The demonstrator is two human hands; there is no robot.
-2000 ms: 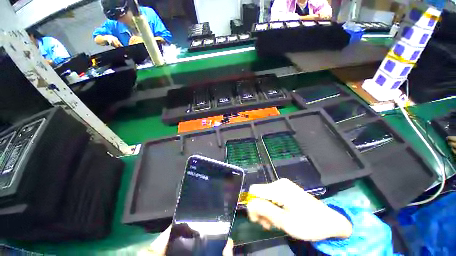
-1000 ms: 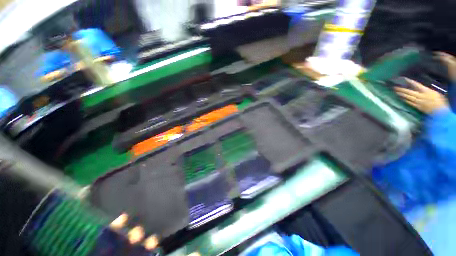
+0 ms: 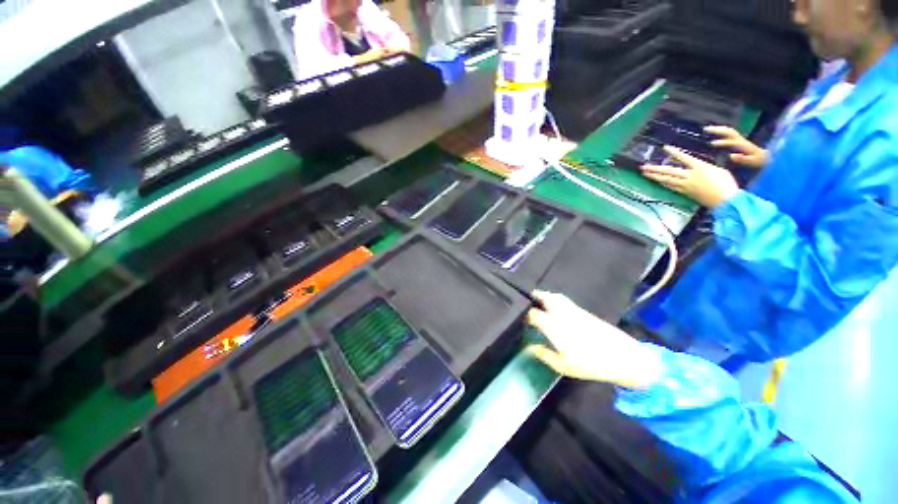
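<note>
The near foam tray (image 3: 448, 295) lies tilted across the view. Two smartphones, one nearer the middle (image 3: 394, 369) and one to its left (image 3: 313, 433), lie screen up in it, lit with green text above a dark lower part. My right hand (image 3: 591, 345) is at the tray's right corner, fingers and thumb apart, fingertips at or against its edge, with no phone in it. Of my left hand (image 3: 103, 499) only a fingertip shows at the bottom left edge; what it holds is hidden.
An orange strip (image 3: 266, 317) with small parts lies behind the near tray. A phone tray (image 3: 128, 345) stands beyond it. Another tray (image 3: 601, 271) with dark phones adjoins at right. A white tower (image 3: 522, 89) and white cable (image 3: 674, 236) stand behind. A blue-sleeved neighbour (image 3: 788, 236) works at right.
The view has swung right. The phone held in my left hand has left the clear view. My right hand has come to the tray's right corner, without the yellow-taped piece seen earlier.
</note>
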